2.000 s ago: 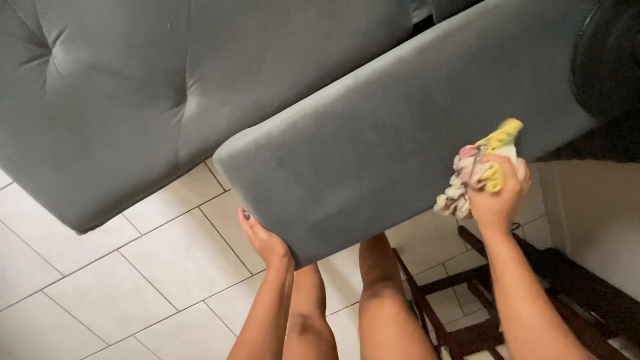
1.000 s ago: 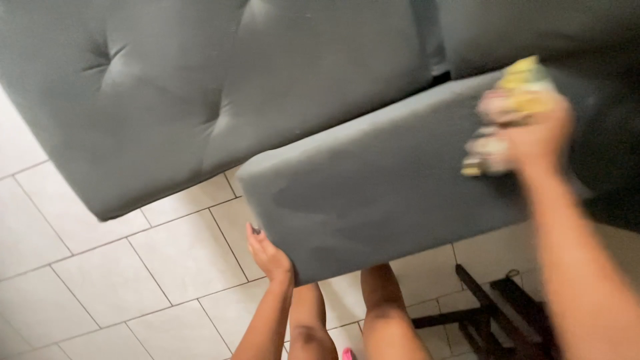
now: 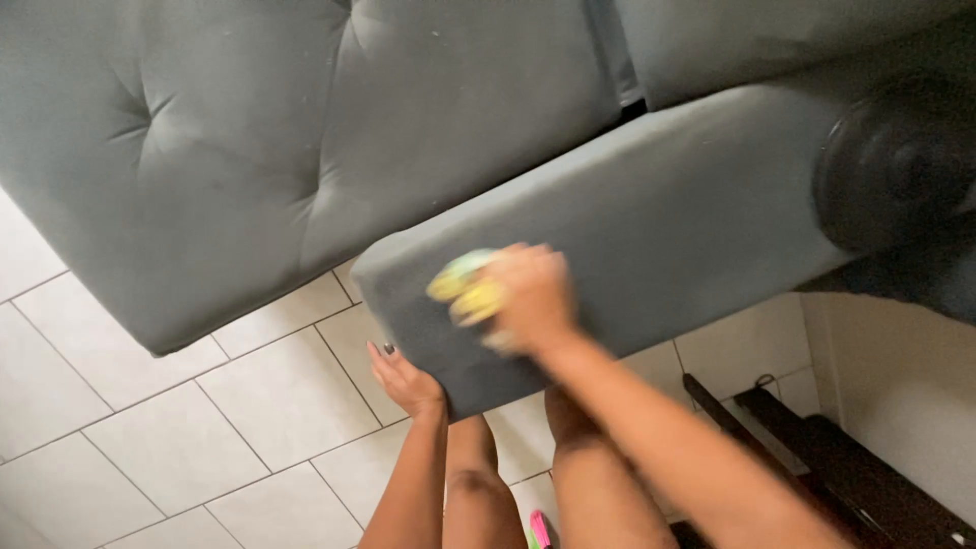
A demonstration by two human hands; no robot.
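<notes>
A long grey upholstered panel (image 3: 656, 213), seemingly part of the sofa, runs from the centre to the right. My right hand (image 3: 534, 293) is closed around a crumpled cloth (image 3: 465, 290) with yellow and pale green parts, blurred, over the panel's near left part. At the panel's left end, my left hand (image 3: 410, 387) rests against the lower corner, fingers extended along the edge; its palm side is hidden. Beyond the panel lies a grey tufted sofa cushion (image 3: 236, 145).
A dark round object (image 3: 900, 164) sits on the panel's right end. Dark wooden furniture (image 3: 823, 450) stands low at the right, near a pale wall (image 3: 900, 381). Light floor tiles (image 3: 244, 419) spread below, with a pink item (image 3: 539, 526) between my legs.
My right hand has moved with the cloth from the panel's right part to its left part, close to my left hand. My left hand stays at the panel's left end.
</notes>
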